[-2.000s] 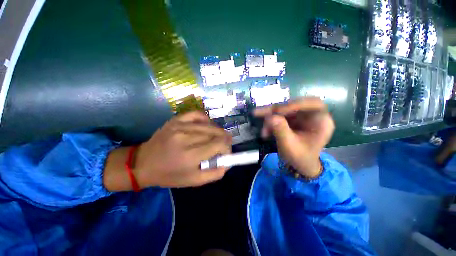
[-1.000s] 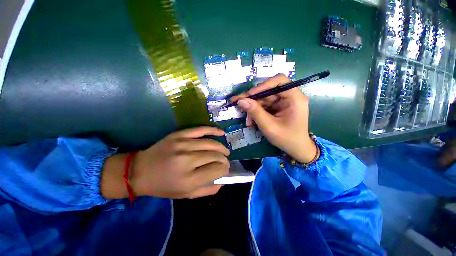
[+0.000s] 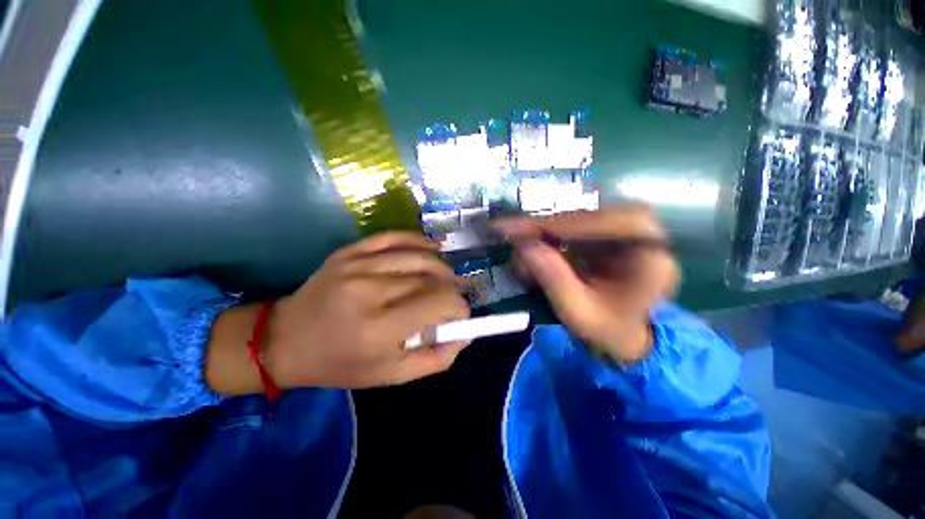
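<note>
My left hand (image 3: 370,314) lies at the bench's front edge with a white strip (image 3: 472,328) held between its fingers, the strip's end sticking out to the right. My right hand (image 3: 598,264) is blurred and holds dark tweezers (image 3: 522,229), also blurred, over the near boards. Several circuit boards (image 3: 551,145) with blue edges and silvery-white areas lie in front of the hands. One board (image 3: 487,284) lies just right of my left fingertips, partly hidden. An amber tape strip (image 3: 345,122) runs from the rear edge down to my left hand.
A dark board stack (image 3: 686,83) stands at the rear right. A clear blister tray (image 3: 745,274) filled with boards is at the right. A pale edge (image 3: 43,112) bounds the bench at left. Another person's blue sleeve (image 3: 837,350) shows at far right.
My right hand has moved slightly right and down from the boards and is blurred. My left hand has lifted slightly, and the white strip now shows higher, across its fingers.
</note>
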